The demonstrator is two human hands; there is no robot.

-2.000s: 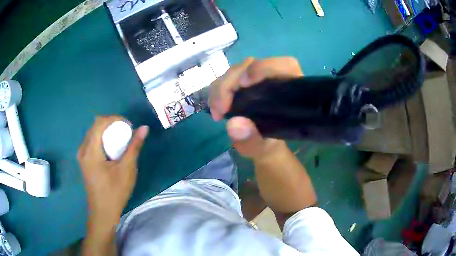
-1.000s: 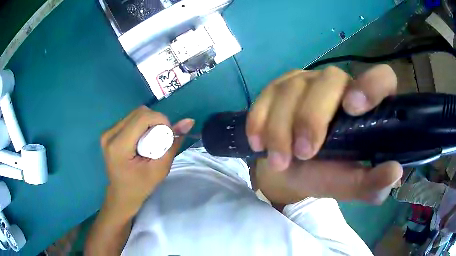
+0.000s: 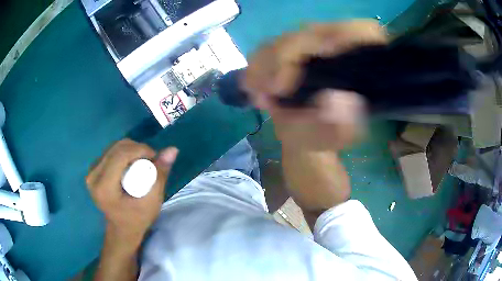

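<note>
My left hand (image 3: pixel 124 184) is closed around a white fan body (image 3: pixel 139 178); only its round white end shows in the fist. My right hand (image 3: pixel 308 82) is blurred and grips the black electric screwdriver (image 3: pixel 385 77), held level with its nose toward the left. The nose is near the front ledge of the screw feeder (image 3: pixel 176 41); the bit cannot be made out. The pick-up plate (image 3: pixel 202 85) lies on the ledge beside a red-marked label (image 3: pixel 173 108).
White fan bodies (image 3: pixel 34 204) lie at the left edge of the green table (image 3: pixel 66 110). A pale edge strip (image 3: pixel 25 41) curves at the upper left. Brown cartons (image 3: pixel 416 174) stand on the green floor at the right. A thin black cable (image 3: pixel 257 123) hangs near the feeder.
The screwdriver has moved up from beside the fan body toward the feeder's front. My left hand, still around the fan body, has moved left and slightly down. The camera view has shifted.
</note>
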